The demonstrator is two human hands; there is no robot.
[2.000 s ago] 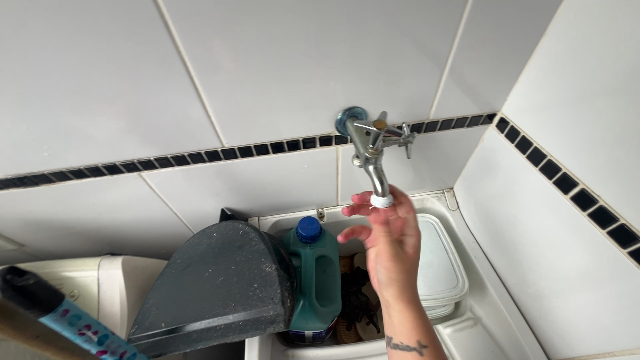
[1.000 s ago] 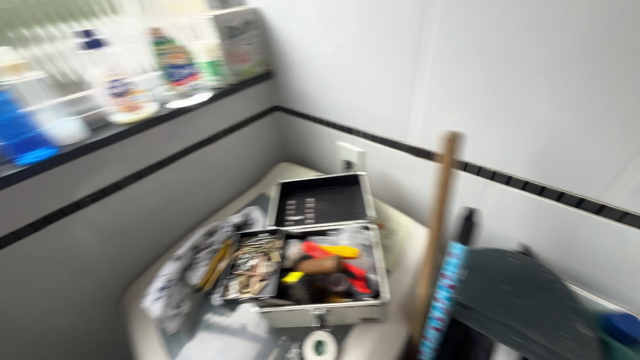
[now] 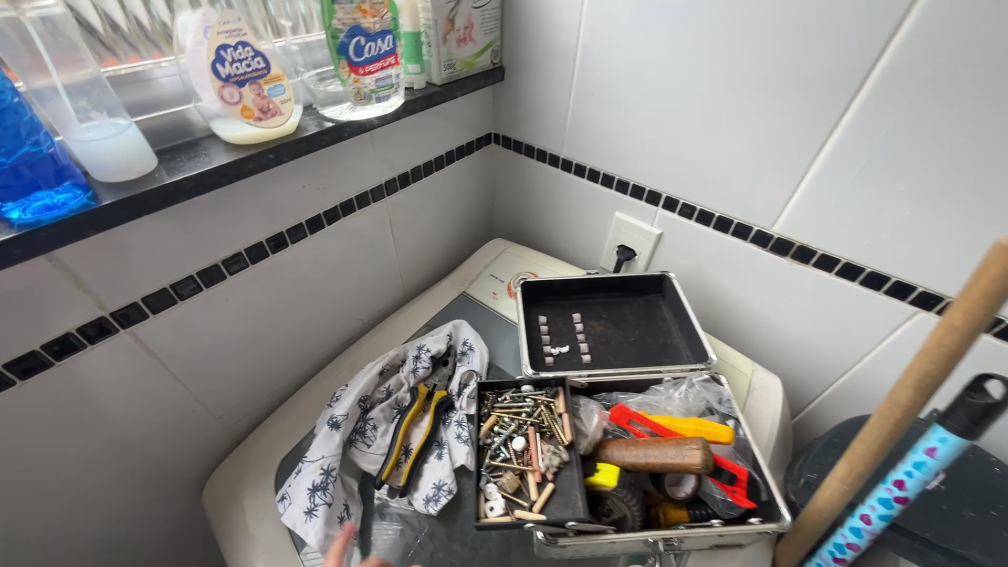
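Only fingertips of one of my hands (image 3: 350, 551) show at the bottom edge, beside a clear plastic bag (image 3: 398, 535); which hand cannot be told. Above them, pliers with yellow and black handles (image 3: 413, 441) lie on a white cloth with palm-tree print (image 3: 339, 465). An aluminium toolbox (image 3: 661, 543) stands with its lid (image 3: 630, 323) up. Its black tray (image 3: 563, 500) holds screws and wall plugs. In the main compartment are a wooden handle (image 3: 654, 455), a red tool (image 3: 732, 480), a yellow handle (image 3: 693, 428) and a roll of black tape (image 3: 679, 487).
Everything rests on a washing machine top (image 3: 260, 472) in a tiled corner. Bottles, including a dish-soap-like bottle (image 3: 362, 63), and a box (image 3: 465, 39) line the black sill (image 3: 315, 134). At right are a wooden pole (image 3: 906, 394), a patterned pole (image 3: 890, 504) and a dark bin lid (image 3: 953, 488).
The view has swung far from the faucet to the toolbox. Two seconds ago a hand touched the white ring on the faucet's spout; now fingertips show near the cloth.
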